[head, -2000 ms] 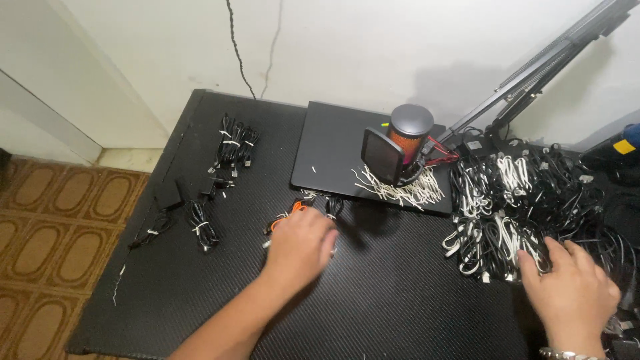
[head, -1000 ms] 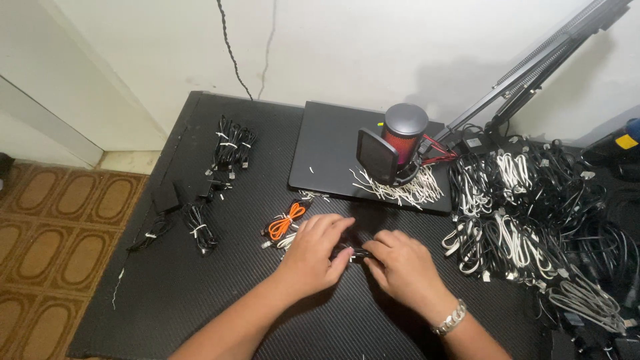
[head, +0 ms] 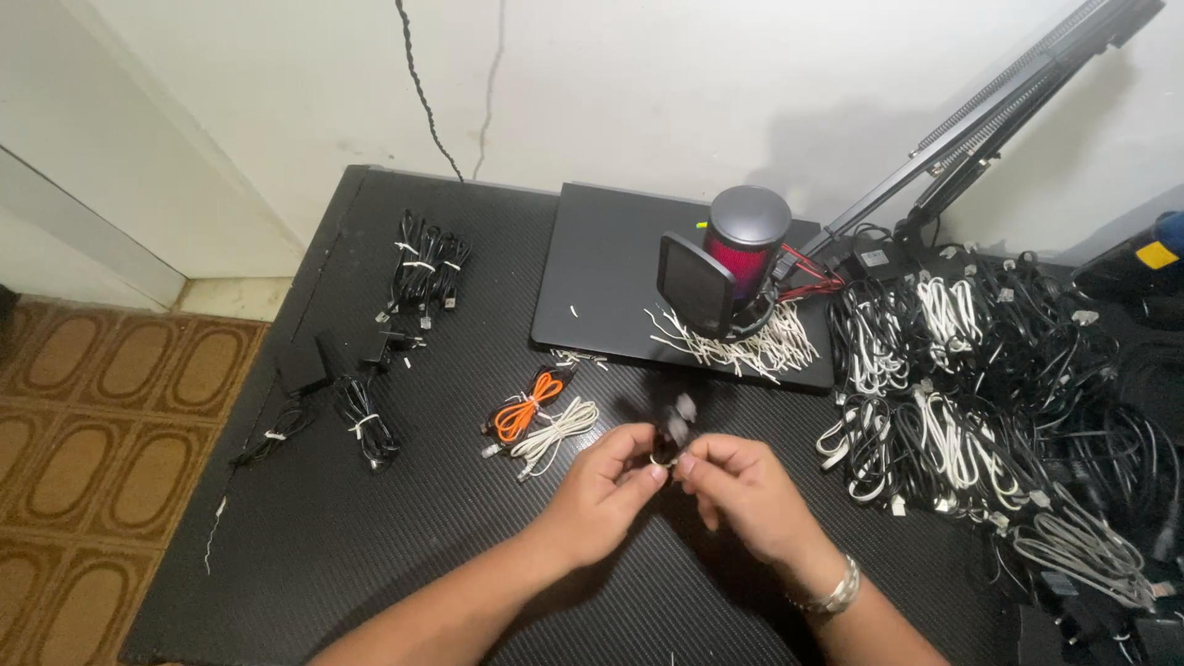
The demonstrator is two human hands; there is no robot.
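Observation:
My left hand [head: 606, 490] pinches a small bundle of black cable [head: 668, 446] above the middle of the black desk. The fingertips of my right hand [head: 745, 490] are on a pale tie at the same bundle, whose plug ends look blurred. To the left of my hands lie a coiled orange cable [head: 527, 407] and a coiled white cable [head: 558, 435], side by side. Cut white ties [head: 763, 347] are heaped at the front of a closed dark laptop [head: 610, 268].
A microphone [head: 745, 240] with a pop filter [head: 696, 282] stands over the laptop, on a boom arm [head: 962, 139]. Bundled cables [head: 953, 435] pile up at the right. Black cable bundles [head: 430, 259] and a black adapter [head: 303, 365] lie at the left.
My left hand was over the orange cable and my right hand at the right pile. Both have come together at the desk's middle, where they hold the black bundle, now raised a little.

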